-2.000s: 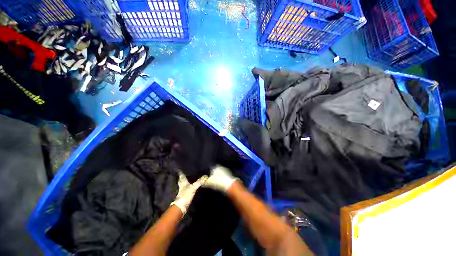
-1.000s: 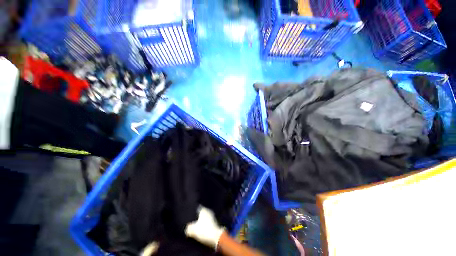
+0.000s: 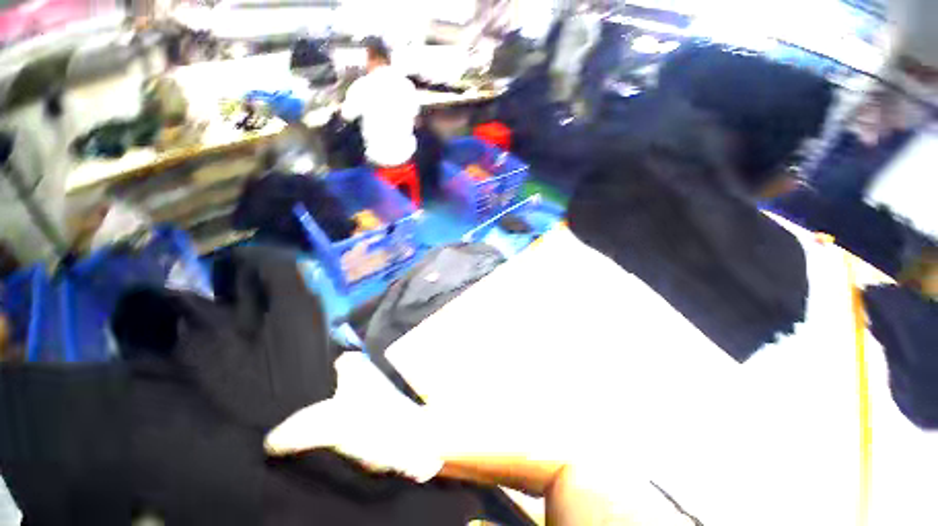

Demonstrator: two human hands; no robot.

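Observation:
A large bundle of matte black garments (image 3: 206, 401) fills the lower left of the head view, raised beside the white table (image 3: 576, 390). My right hand (image 3: 360, 421), in a white glove, lies across the bundle's near right part and grips the black cloth; its fingertips are blurred against it. Of my left hand, only a small pale patch (image 3: 149, 520) shows at the bottom edge, too little to tell its grip. A black garment pile (image 3: 699, 247) lies on the table's far side.
Grey garments (image 3: 437, 288) lie in a crate beyond the table's left edge. Blue crates (image 3: 360, 252) stand behind, with more at left. A person in white (image 3: 386, 113) sits on a red stool at the back. Dark cloth (image 3: 910, 349) lies at far right.
The view has swung up and right from the crate to the table. The black garments are now out of the crate, lifted in a bundle, with my right hand on them.

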